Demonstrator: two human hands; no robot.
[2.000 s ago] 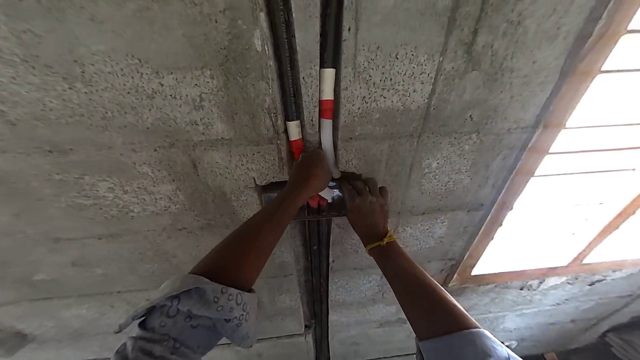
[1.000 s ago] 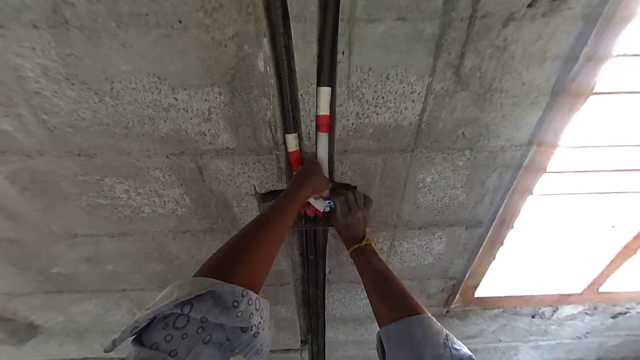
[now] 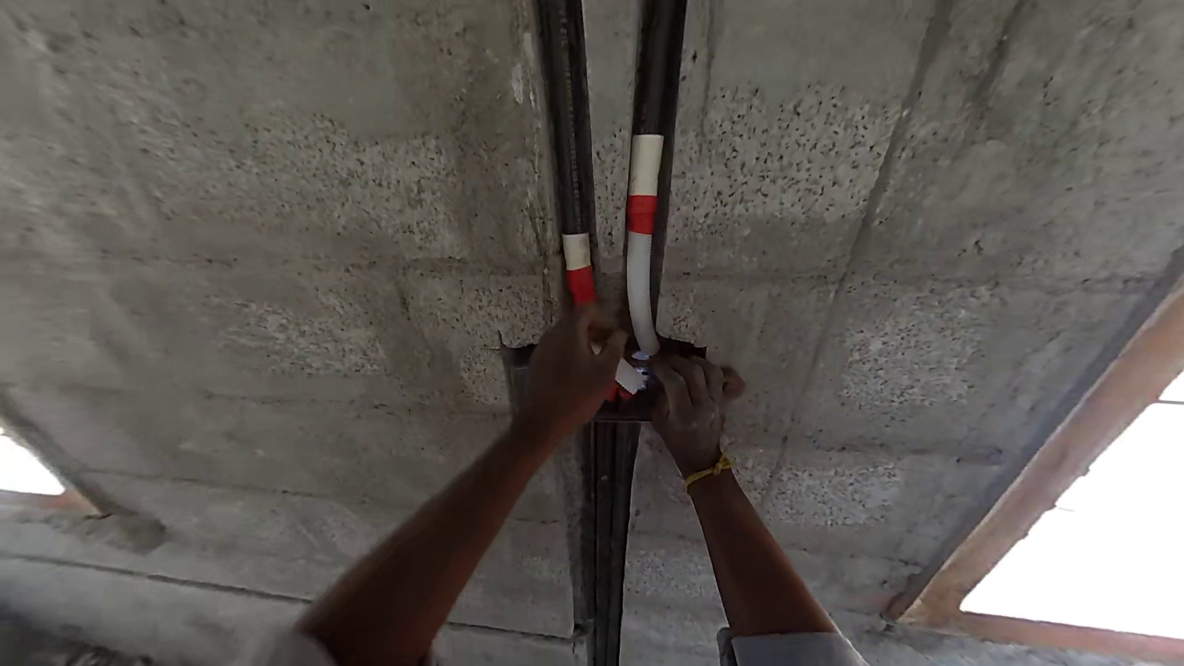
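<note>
A dark rectangular box (image 3: 518,381) is set into a block wall, with black conduits above and below it. My left hand (image 3: 572,365) has its fingers bent at a white corrugated conduit piece (image 3: 631,376) in the box's opening; its exact hold is hidden. My right hand (image 3: 692,393) lies over the box's right side, fingers curled near the lower end of a white flexible conduit (image 3: 640,282). That conduit joins the right black pipe (image 3: 658,69) at a band of red tape (image 3: 641,214). Another red-taped joint (image 3: 581,285) is just above my left hand.
The grey block wall (image 3: 795,222) fills most of the view. Black conduits (image 3: 606,546) run down a groove beneath the box. A bright window with a wooden frame (image 3: 1045,555) is at the right, and part of another bright opening (image 3: 26,467) shows at the left.
The view has shifted, bringing an opening into sight at the left. Both hands remain at the box.
</note>
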